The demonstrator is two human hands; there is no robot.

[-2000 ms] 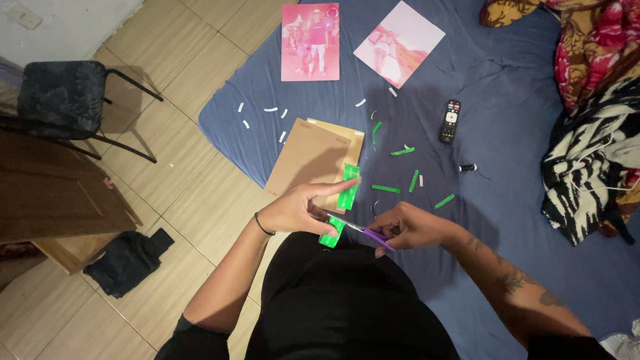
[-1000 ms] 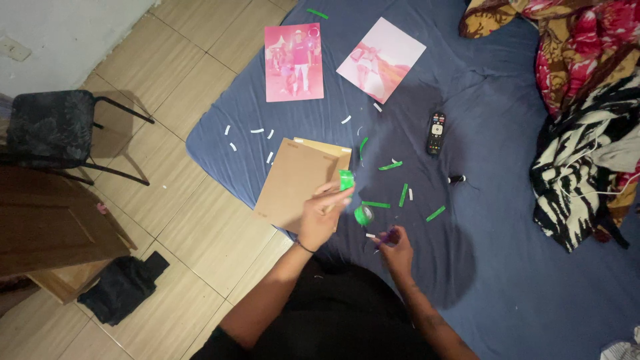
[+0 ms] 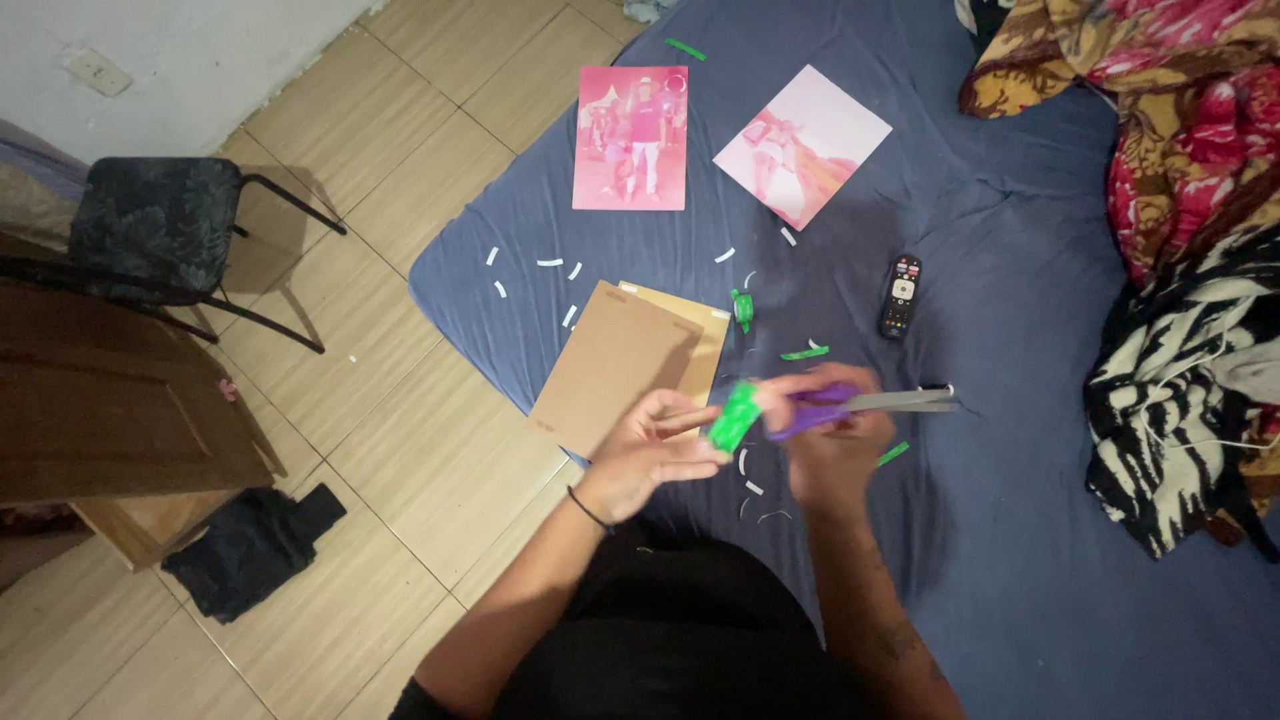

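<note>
My left hand holds a short piece of green tape by its left side. My right hand grips purple-handled scissors, whose blades point right, while its fingertips touch the upper right of the tape piece. Beyond the hands, a curled green tape piece lies beside a brown board, which overlaps a yellowish board. Flat green strips and small white strips are scattered on the blue sheet. Two pink-tinted photo prints lie farther back.
A black remote control lies on the bed at the right, near a small dark spool. Patterned blankets are heaped along the right side. Off the bed's left edge are a black chair, a wooden cabinet and dark cloth.
My hands were apart one second ago and now meet at the green tape piece. The scissors have turned so that their blades point right. A curled green piece now lies by the boards.
</note>
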